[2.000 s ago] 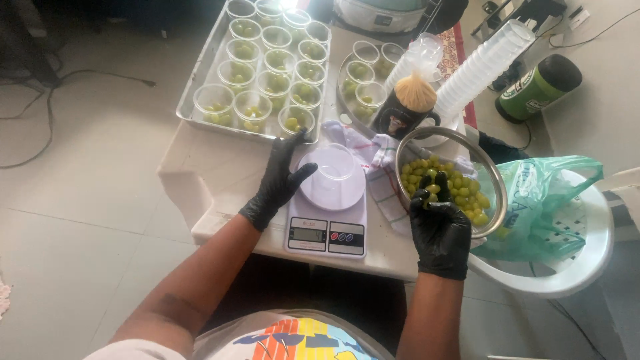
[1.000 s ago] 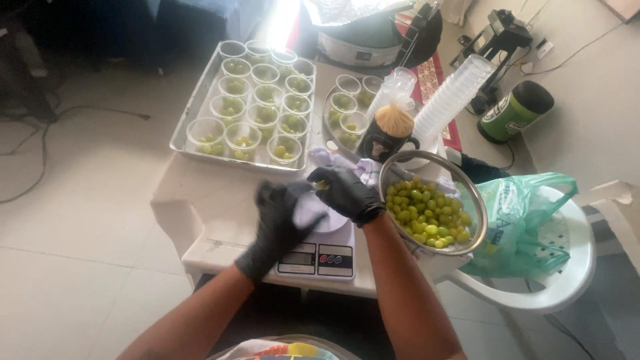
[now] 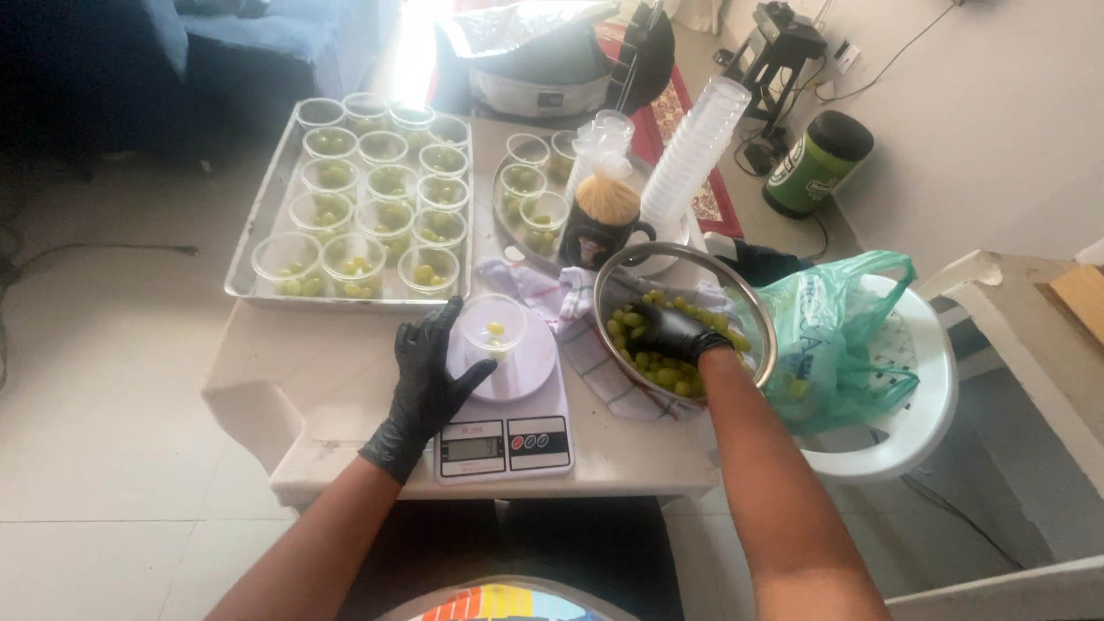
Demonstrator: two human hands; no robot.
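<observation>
A clear plastic cup [image 3: 493, 326] with a few green grapes in it stands on the round plate of a white digital kitchen scale [image 3: 504, 448]. My left hand [image 3: 431, 379], in a black glove, is beside the cup, fingers spread, thumb near the cup's base; whether it touches is unclear. Among the green grapes [image 3: 668, 377] in a metal-rimmed bowl [image 3: 759, 302] is my gloved right hand [image 3: 677, 332], its fingers partly hidden. Left of the bowl's top, a metal tray [image 3: 345, 304] carries rows of clear cups with grapes.
Behind the bowl stand a black mug [image 3: 595, 237] holding wooden sticks, a tall stack of clear cups [image 3: 694, 151] and a round tray [image 3: 509, 207] with more cups. A checked cloth [image 3: 595, 362] lies under the bowl. At right, a green plastic bag [image 3: 828, 345] rests on a white stool [image 3: 936, 388].
A second ago both hands were together over the scale; my right hand has since moved right into the bowl. The cup on the scale now shows grapes inside.
</observation>
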